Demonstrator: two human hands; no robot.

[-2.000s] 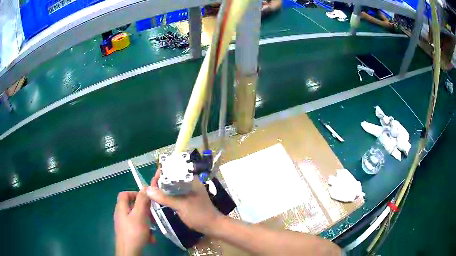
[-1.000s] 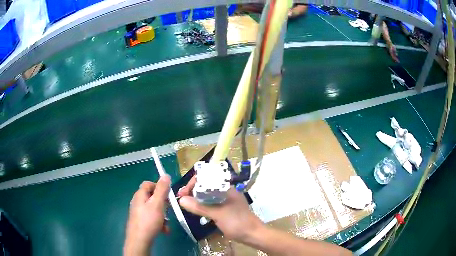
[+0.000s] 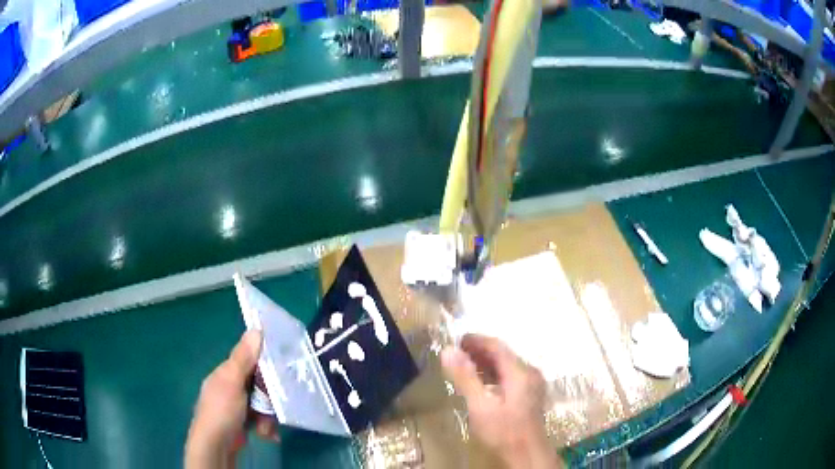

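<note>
My left hand (image 3: 229, 394) holds the white back housing (image 3: 288, 362) by its left side, tilted up. The black solar panel (image 3: 364, 343) stands open beside it like a book, its back towards me with white adhesive blobs and streaks. A thin white lead runs between panel and housing. My right hand (image 3: 499, 389) is right of the panel, fingers loosely curled, holding nothing visible. The silver-grey glue valve (image 3: 430, 259) hangs beyond my right hand, apart from it, its nozzle blurred.
A finished panel (image 3: 53, 394) lies at the far left. Cardboard (image 3: 586, 224) carries a white sheet (image 3: 517, 307). Wipes (image 3: 746, 256), a clear cup (image 3: 713, 305) and a whitish stick (image 3: 650, 243) lie right. The conveyor belt (image 3: 302, 165) runs behind; hoses hang centre and right.
My right hand has let go of the valve and moved right. The valve has shifted up and right. The housing and panel are opened wider, showing the adhesive. The finished panel at left has come into view.
</note>
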